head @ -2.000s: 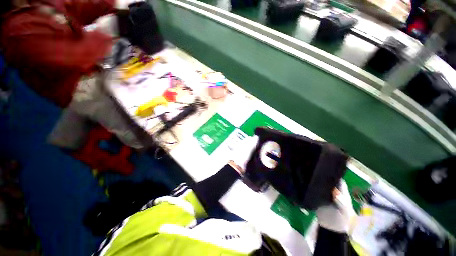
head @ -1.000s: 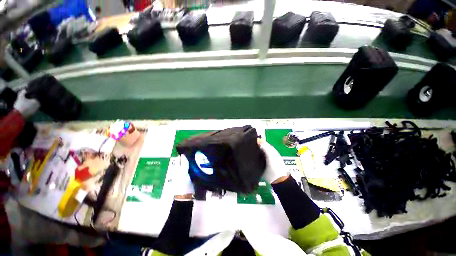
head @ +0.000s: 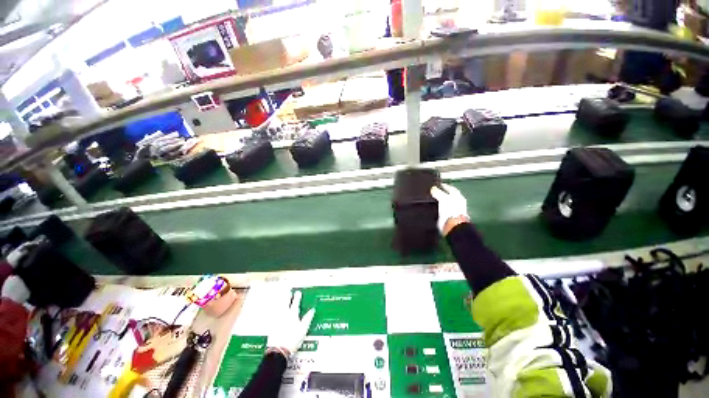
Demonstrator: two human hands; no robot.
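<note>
A black speaker cabinet (head: 417, 211) stands on the green conveyor belt (head: 342, 225) in front of me. My right hand (head: 450, 207), in a white glove, rests on its upper right side with the arm stretched out. I cannot tell if the fingers grip it. My left hand (head: 289, 325), also gloved in white, is empty above the carton-covered bench (head: 412, 303), fingers apart. A small dark flat object (head: 337, 384) lies at the bench's near edge.
More cabinets stand on the belt, at right (head: 588, 192) and left (head: 127, 239). A heap of black strips (head: 653, 311) is on the right bench. A dark tool (head: 183, 365) and glowing-topped box (head: 212, 295) lie left. A co-worker's gloved hands touch a cabinet far left.
The cabinet has moved from above the bench, between both hands, forward to the belt. My left hand has come off it. My view has tilted up.
</note>
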